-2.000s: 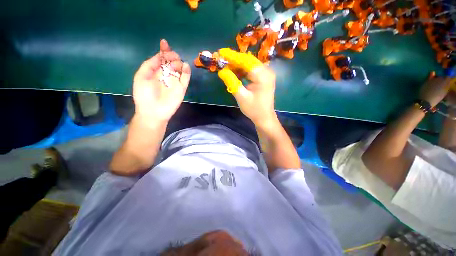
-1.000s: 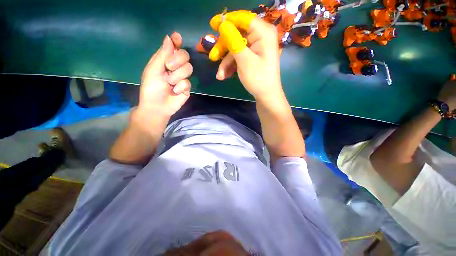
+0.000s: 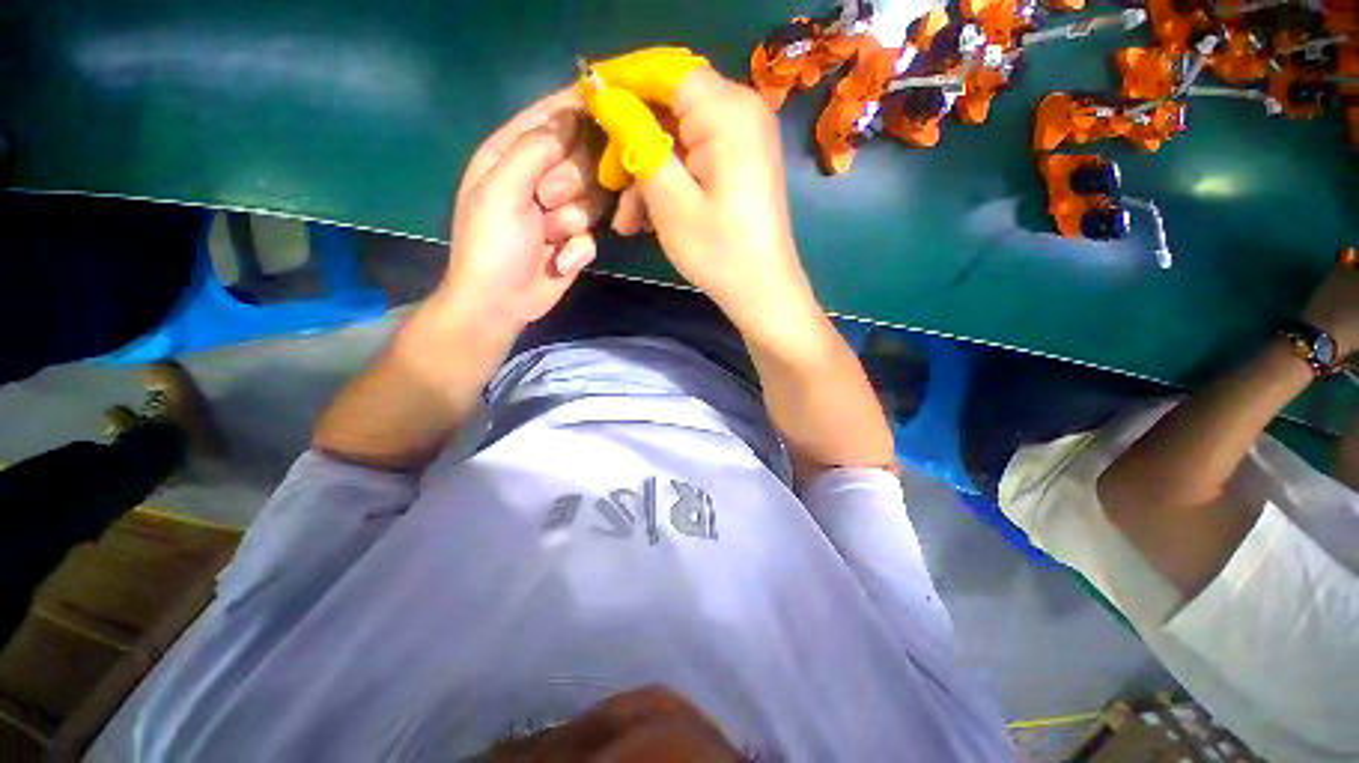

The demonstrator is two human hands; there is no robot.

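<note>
My left hand (image 3: 514, 224) is curled above the table's near edge, its palm contents hidden. My right hand (image 3: 693, 172), with yellow finger cots, meets it; the fingertips touch or overlap. A small thin silvery piece (image 3: 586, 69) sticks out at the pinched yellow fingertips of my right hand. The orange unit seen earlier at my right fingers is hidden now. Loose orange-and-black units (image 3: 857, 97) with pale tails lie to the right. One separate unit (image 3: 1085, 197) has two black round parts and a bent tail.
The glossy dark-green table (image 3: 298, 119) spans the view, its near edge just in front of my body. At right, another person's arm (image 3: 1215, 432) with a wristwatch reaches to the table. Blue stools (image 3: 283, 306) stand below. A person's leg and shoe are at far left, beside flattened cardboard (image 3: 105, 611).
My left hand, open with small white parts on its palm two seconds ago, has closed. My right hand has moved left and up to meet it. The orange unit has gone out of sight.
</note>
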